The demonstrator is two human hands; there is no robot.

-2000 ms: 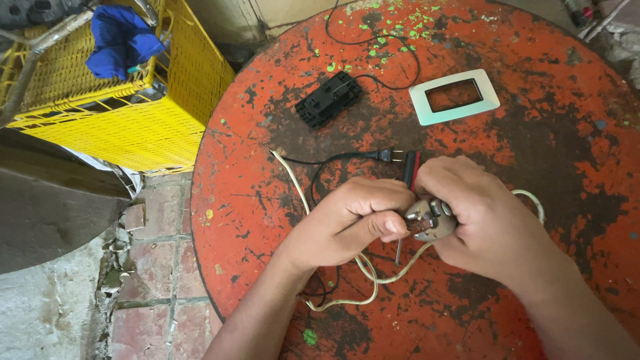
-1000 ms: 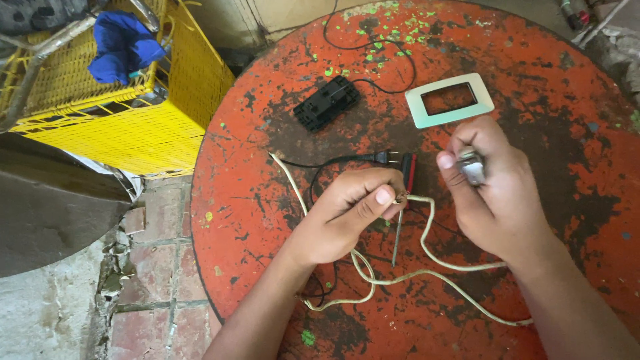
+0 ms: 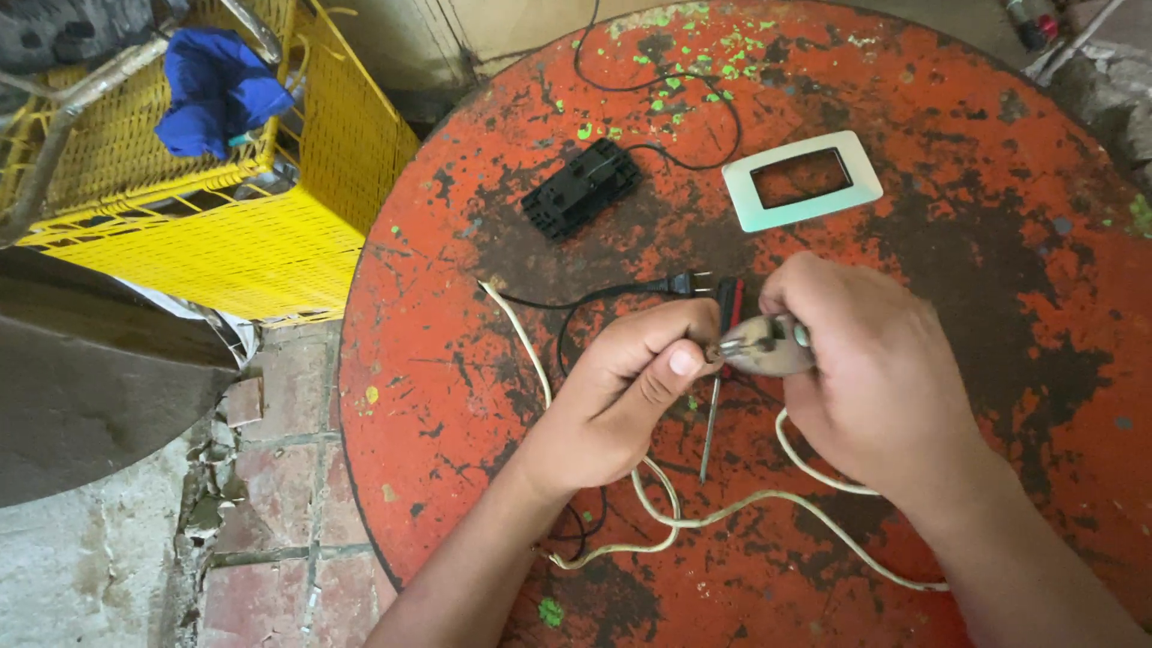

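My left hand [image 3: 630,387] pinches a small brownish end, apparently of the white electrical cable [image 3: 765,495], between thumb and forefinger. Closed around metal pliers [image 3: 769,346], my right hand [image 3: 864,378] holds their jaws against that end. The pliers' handles are hidden in the palm. The cable loops over the round table below both hands. Partly behind the hands lies a screwdriver [image 3: 711,432] with a black and red handle. A black two-pin plug [image 3: 679,284] rests just above my left hand. Farther up are a black socket module [image 3: 580,189] and a white wall-plate frame [image 3: 742,193].
The round table [image 3: 432,378] has chipped red paint and green specks. A thin black cord [image 3: 738,126] curves across its far side. To the left stand a yellow plastic crate [image 3: 216,261] with a blue cloth [image 3: 216,94] on it and a dark curved surface [image 3: 90,387].
My right hand, apart from the left one second ago, has moved left and down, bringing the pliers to the piece in my left hand. The left hand stays in nearly the same place.
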